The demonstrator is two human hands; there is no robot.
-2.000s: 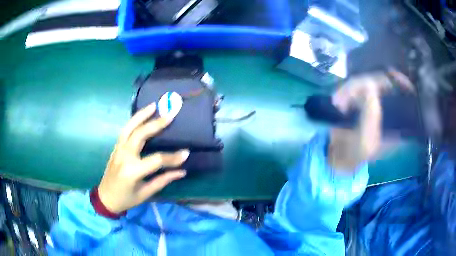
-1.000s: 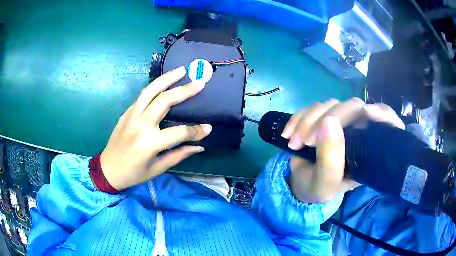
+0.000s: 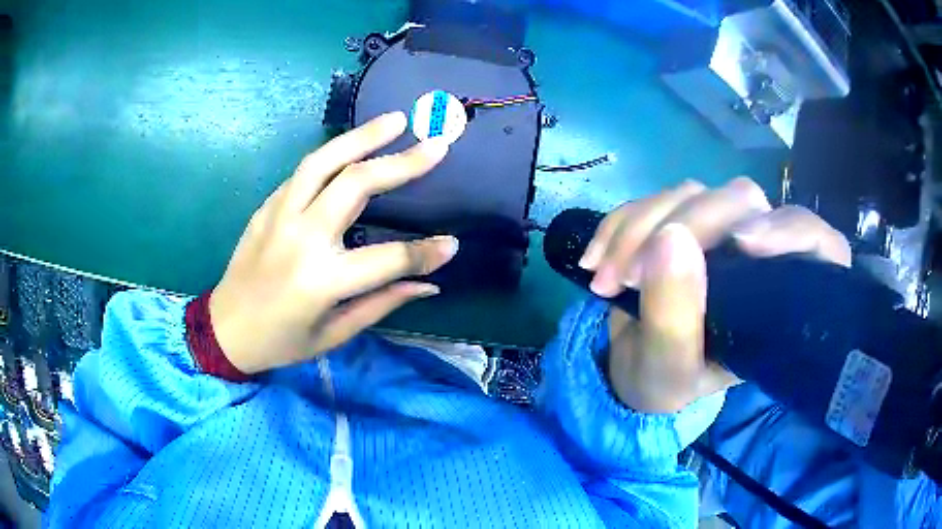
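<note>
The blower fan unit [image 3: 475, 170] lies flat on the green bench, with a round white-blue label and thin coloured wires across its top. My left hand [image 3: 320, 238] rests spread on it, two fingertips by the label and the others on the black plastic part [image 3: 485, 253] along its near edge. My right hand [image 3: 692, 279] is closed around the thick black electric screwdriver [image 3: 795, 320], held nearly level. Its tip points left at the unit's right edge; whether the bit touches a screw cannot be told.
The white-grey screw feeder [image 3: 770, 78] stands at the upper right. Part of the blue parts bin [image 3: 640, 26] shows at the top. The green bench [image 3: 134, 155] ends in front of my blue smock. The screwdriver's black cable [image 3: 759, 486] hangs at the lower right.
My right hand has brought the screwdriver left from beside the feeder to the unit's right edge. The unit and my left hand now appear higher and further right in view.
</note>
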